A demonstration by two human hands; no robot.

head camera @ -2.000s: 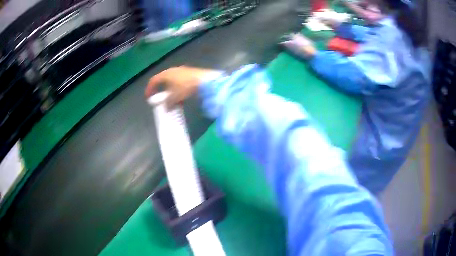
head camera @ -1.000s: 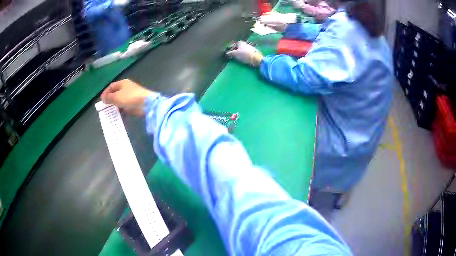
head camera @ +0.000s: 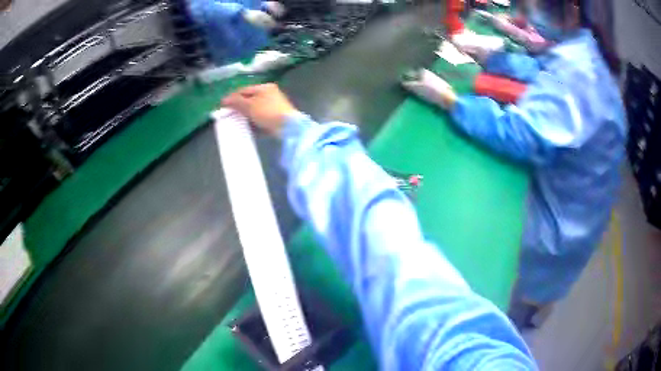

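Observation:
My right hand (head camera: 259, 105), bare with a light-blue sleeve, grips the upper end of a long white label strip (head camera: 252, 203) between its fingers. The strip slants down over the dark conveyor to a black box (head camera: 330, 337) on the green mat. Small dark print rows show near its lower part. The inside of the box is mostly hidden by the strip. A small piece of what looks like a circuit board (head camera: 406, 180) with a red part shows beside my sleeve, which hides the rest. My left hand is not in view.
The dark conveyor (head camera: 167, 239) runs along the green mat (head camera: 464, 210). A coworker in a blue smock (head camera: 572, 152) is at the right, near a red object (head camera: 500, 88). Another person's blue sleeve (head camera: 228, 32) shows across the conveyor. Racks stand at upper left.
The view has shifted, first one way and then back. My right hand still holds the strip, now stretched higher from the box than two seconds ago. The board piece became visible beside the sleeve.

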